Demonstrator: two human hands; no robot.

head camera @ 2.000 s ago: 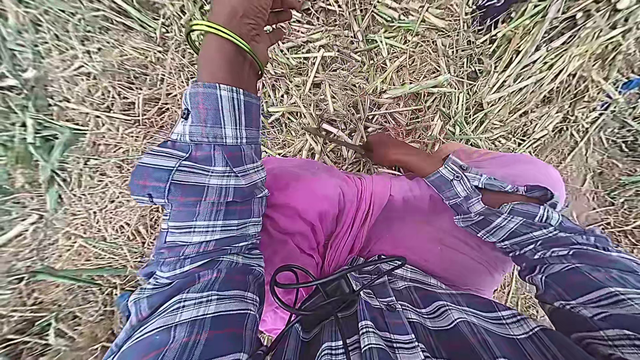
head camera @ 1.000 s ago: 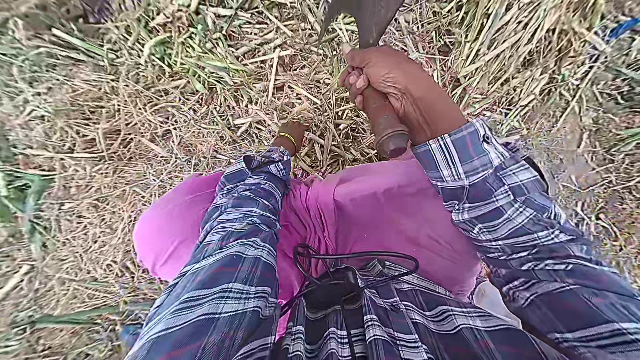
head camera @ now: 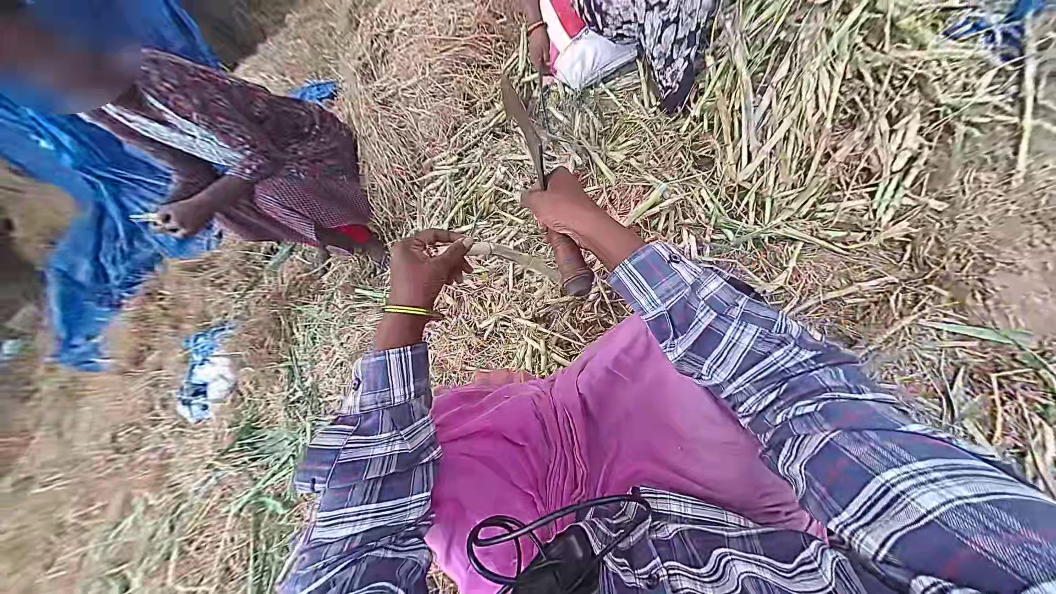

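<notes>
My left hand [head camera: 425, 266], with a yellow-green bangle at its wrist, pinches one end of a pale dry stalk [head camera: 516, 257]. The stalk reaches right to the handle of a large knife. My right hand [head camera: 568, 210] is closed on that knife by its thick wooden handle [head camera: 569, 264]; the broad metal blade [head camera: 523, 124] points up and away, tilted left. Cut pieces of stalk [head camera: 536, 334] lie on the ground below and between my hands, in front of the pink cloth [head camera: 610, 412] over my legs.
A person in dark patterned clothes [head camera: 280, 157] sits at the upper left beside blue plastic sheeting [head camera: 107, 247]. Another person's hand [head camera: 538, 48] and patterned cloth [head camera: 652, 33] are at the top, near my blade. Long dry stalks [head camera: 792, 124] are heaped at the upper right.
The left hand has come up from low by the cloth and now holds a stalk. The knife blade has turned to show narrower. The view has shifted, bringing two people into sight.
</notes>
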